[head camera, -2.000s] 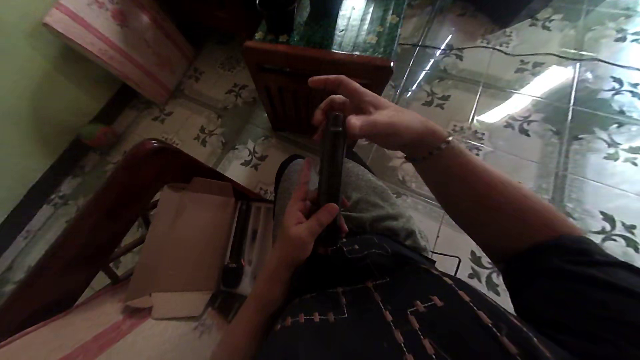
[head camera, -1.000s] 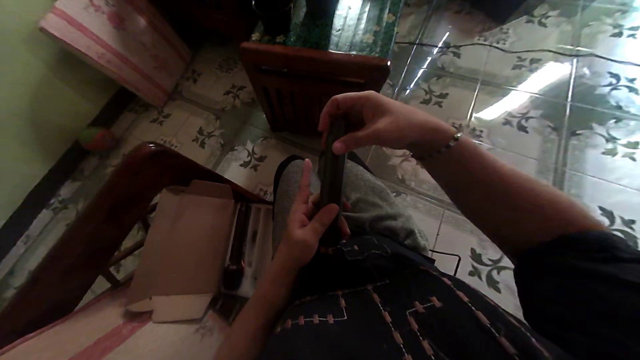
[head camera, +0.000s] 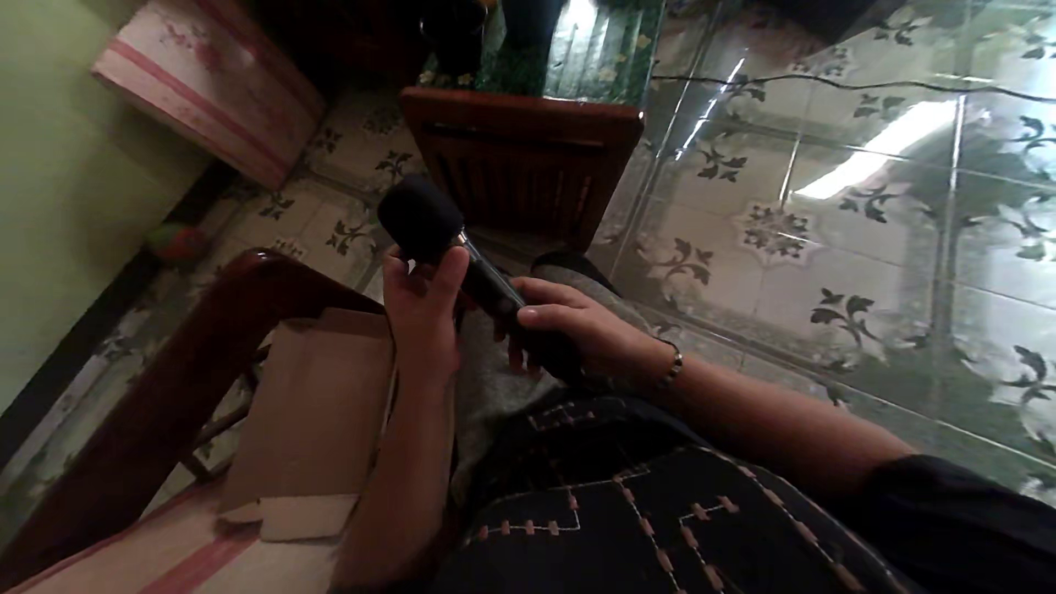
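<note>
A black handheld microphone (head camera: 495, 285) with a dark foam cover (head camera: 420, 216) over its head lies tilted across my lap, its head toward the upper left. My left hand (head camera: 425, 305) grips it just below the cover, the thumb on the shaft. Farther down the handle, my right hand (head camera: 573, 326) is closed around the body, with a beaded bracelet on that wrist. The fingers behind the shaft are partly hidden.
An open cardboard box (head camera: 309, 421) lies on the seat to my left, beside a dark wooden armrest (head camera: 198, 355). In front stands a wooden table (head camera: 524, 132) with a green patterned top. A pink-striped cushion (head camera: 214, 91) leans near the wall, and a cable (head camera: 825, 80) crosses the tiled floor.
The microphone was upright between my hands and is now tilted, its foam-covered head showing at upper left. My right hand has moved from its upper end down to the handle; my left hand is near the head.
</note>
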